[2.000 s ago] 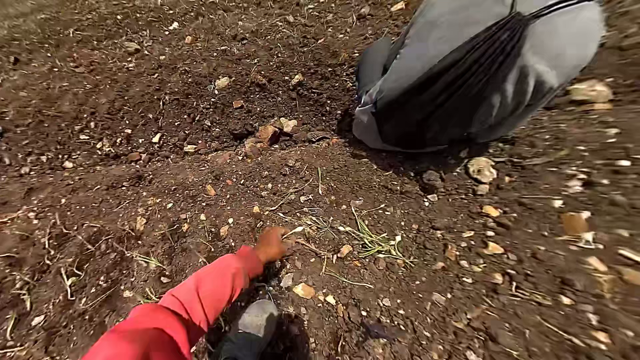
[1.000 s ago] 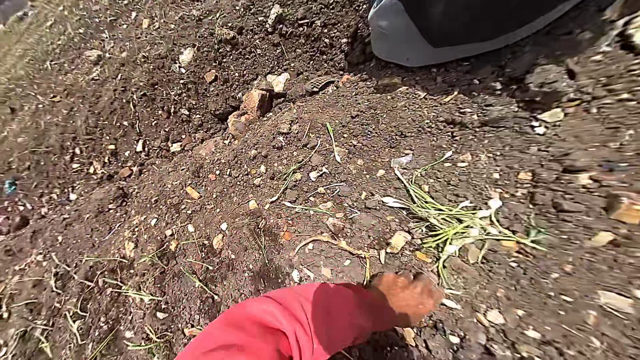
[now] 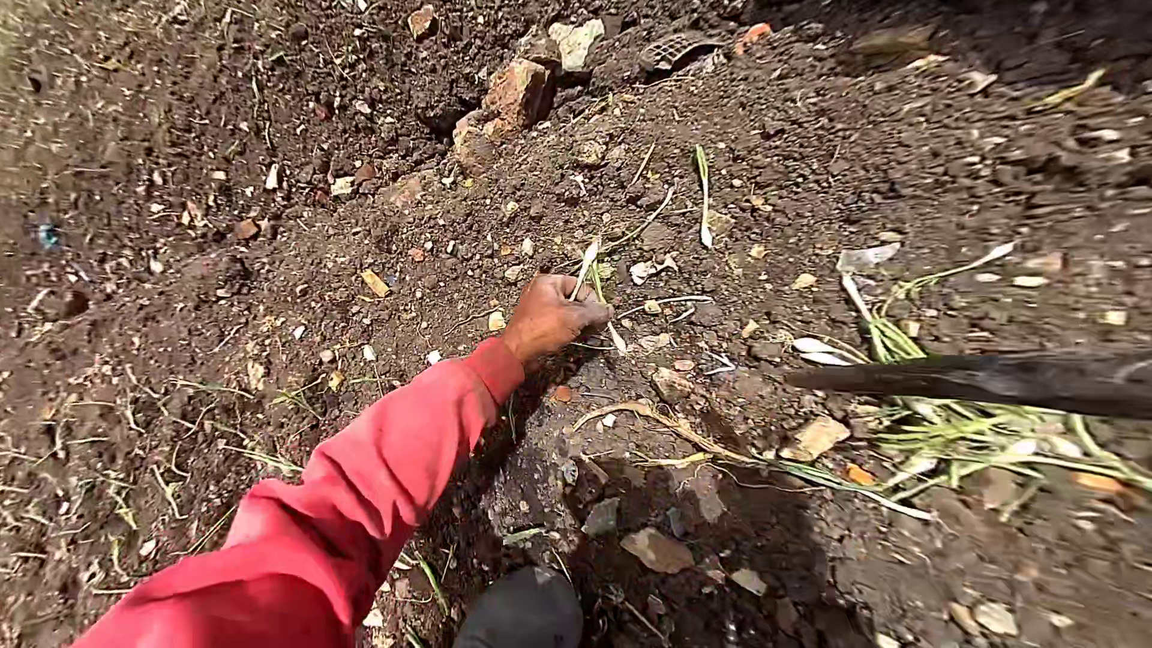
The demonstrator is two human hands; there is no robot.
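Observation:
My left hand (image 3: pixel 551 315), in a red sleeve, is low over the soil near the middle of the head view. Its fingers are closed on small white-bulbed seedlings (image 3: pixel 587 268), perhaps onions, with bulb ends showing above and below the fingertips. Another seedling (image 3: pixel 705 198) lies on the soil to the upper right. A loose pile of green-stemmed seedlings (image 3: pixel 954 441) is spread at the right. Over that pile, a dark pole-like thing (image 3: pixel 981 382) reaches in from the right edge; what holds it is hidden. My right hand is out of view.
Stony, uneven brown soil surrounds the hand. Reddish rocks (image 3: pixel 520 94) and a pale stone (image 3: pixel 576 45) lie beside a dip at the top. The dark toe of a shoe (image 3: pixel 522 612) shows at the bottom. Dry stems (image 3: pixel 666 423) lie right of my sleeve.
My left hand has moved from beside the seedling pile to the left and now grips seedlings. The dark pole has come into view, and the grey-clad person's clothing has left it.

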